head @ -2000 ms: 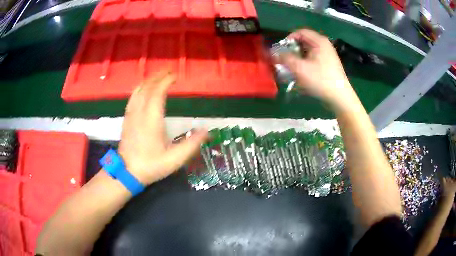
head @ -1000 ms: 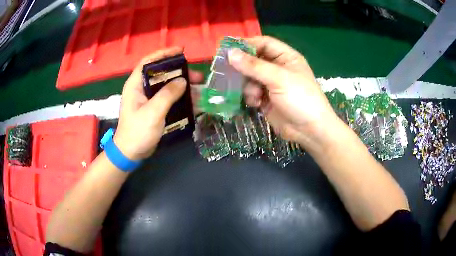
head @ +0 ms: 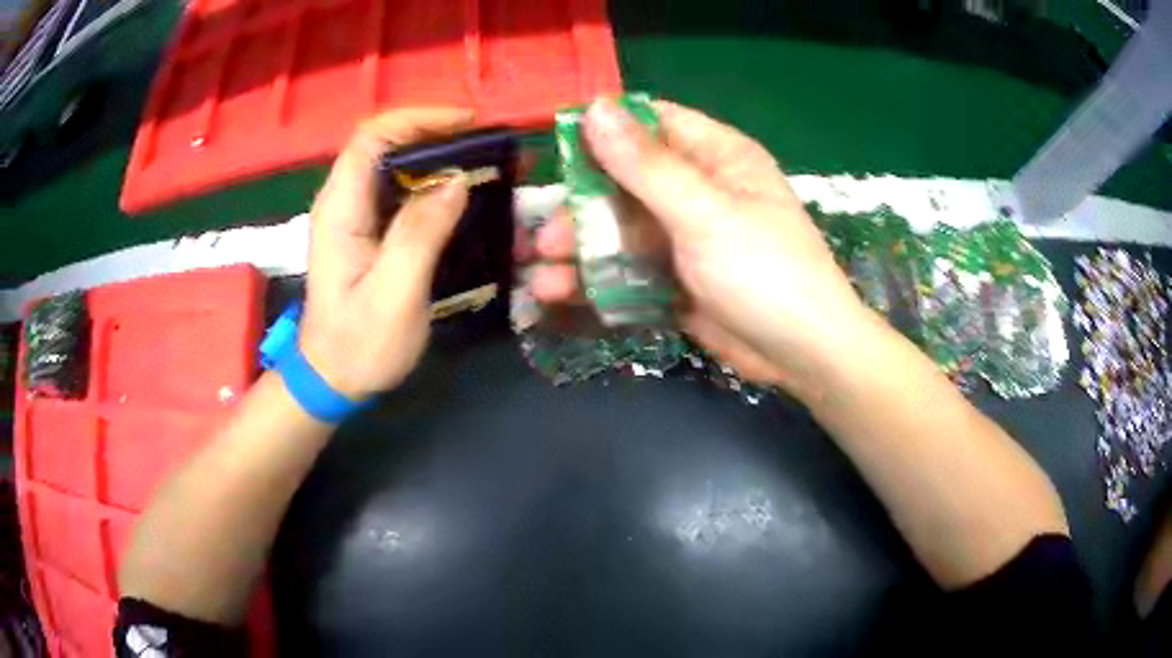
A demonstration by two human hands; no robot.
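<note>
My left hand (head: 373,264) holds a black phone housing (head: 478,244) upright, with the thumb on its face near a yellow-orange strip at the top. My right hand (head: 720,231) holds a green and silver circuit board (head: 614,244) just right of the housing, with a gap between them; the board is blurred. The row of boards (head: 951,296) stands along the white ledge behind and below my right hand, which hides its middle part.
A red tray (head: 373,71) lies on the green belt (head: 745,77). Another red tray (head: 167,347) is at left with a dark green bundle (head: 57,341) in its corner. A white ledge (head: 193,257), grey post (head: 1092,129) and tiny loose components (head: 1131,373) also show.
Both hands came back from the tray and now hold the housing and a board. Since a second ago the board has turned to show green at its top, and the housing shifted slightly right.
</note>
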